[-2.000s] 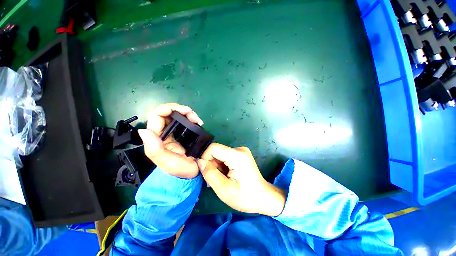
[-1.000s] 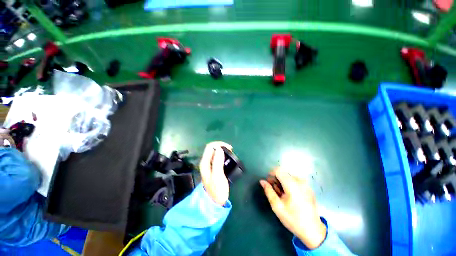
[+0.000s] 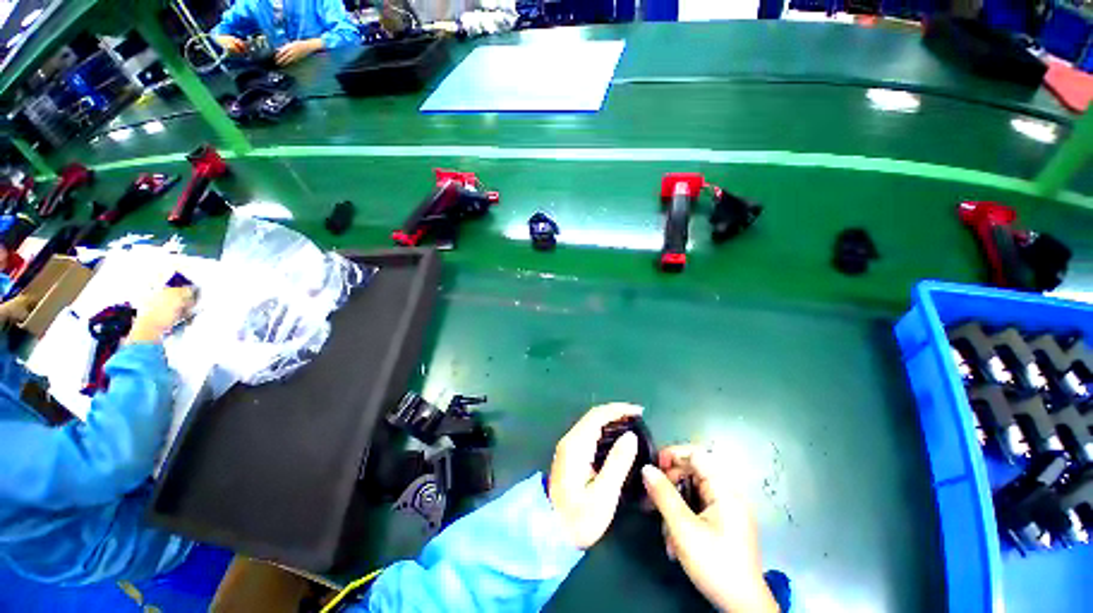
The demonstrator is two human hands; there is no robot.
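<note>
My left hand [image 3: 590, 477] is closed around a black plastic part [image 3: 626, 445], held above the green bench mat [image 3: 563, 341]. My right hand [image 3: 710, 517] is just to its right, fingertips pinched on a small dark piece [image 3: 686, 489], mostly hidden by the fingers. The hands are close together; whether the two pieces touch is hard to tell. Loose black parts [image 3: 422, 493] lie to the left of my left hand, one with a fan-shaped face.
A black tray [image 3: 282, 449] with a clear plastic bag [image 3: 282, 299] is at left. A blue bin [image 3: 947, 419] with rows of black parts is at right. Red-and-black units [image 3: 680, 222] and black knobs [image 3: 543, 230] line the far side. A neighbouring worker's blue sleeve [image 3: 102, 443] is at far left.
The view has tilted up, showing the far bench. My hands came apart from their first close hold, and my right hand is now back beside the left with a small dark piece.
</note>
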